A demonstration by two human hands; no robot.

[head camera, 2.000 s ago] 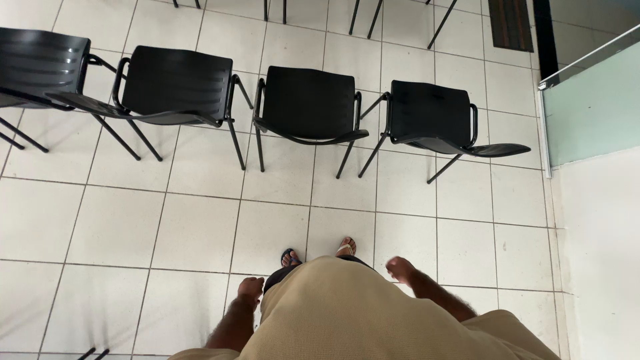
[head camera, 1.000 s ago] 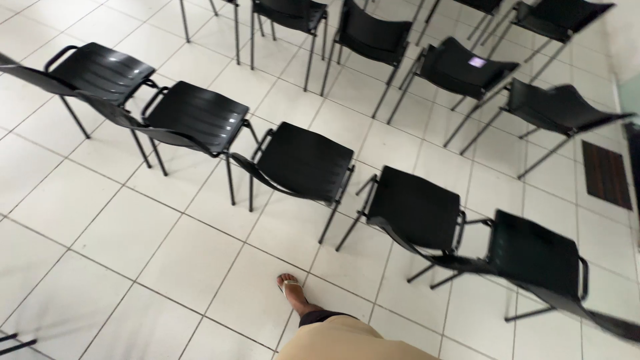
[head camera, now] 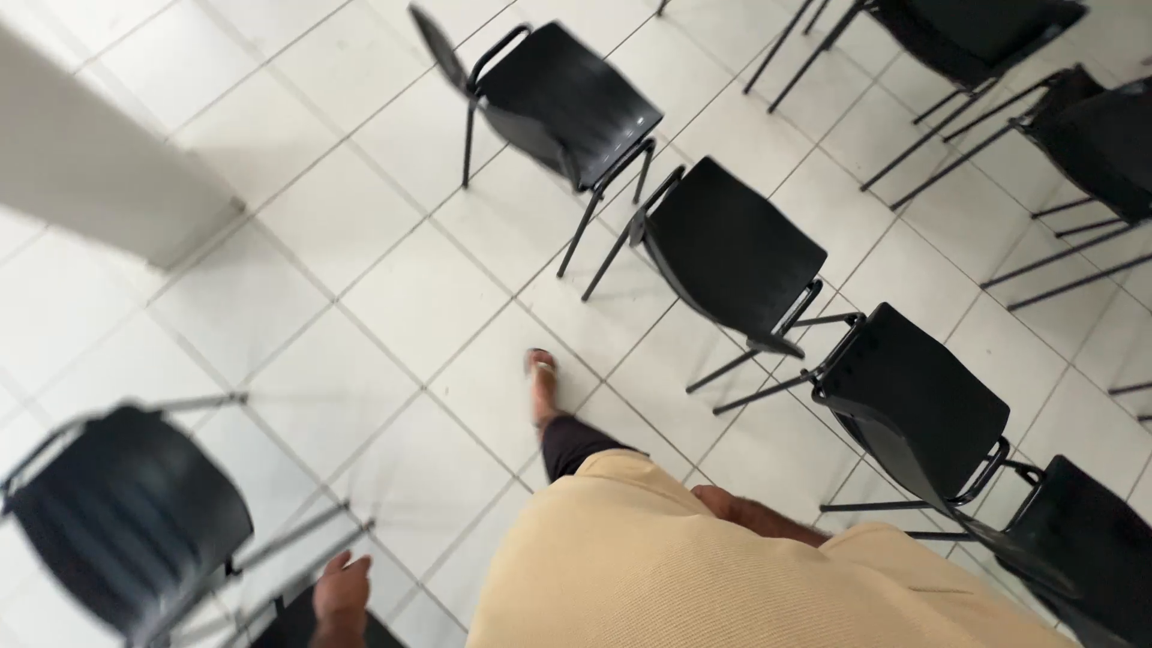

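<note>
My left hand [head camera: 342,587] hangs at the lower left with its fingers loosely bent and nothing held. It appears over part of a black chair [head camera: 301,616] at the bottom edge; no grip on that chair shows. Close to my tan shirt [head camera: 720,576] is my right hand [head camera: 715,500], its fingers partly hidden by the cloth, so what they do cannot be told. One sandalled foot [head camera: 542,369] shows on the white tiles ahead of my body.
A slanting row of black chairs [head camera: 738,247] runs from top centre to lower right, with more chairs [head camera: 981,36] behind it. Another black chair [head camera: 135,522] stands at the lower left. A pale pillar or wall end [head camera: 99,153] juts in at the upper left.
The view has swung strongly to the left along the chairs. Both hands are in view now; neither showed one second ago. The pillar or wall end has come into view.
</note>
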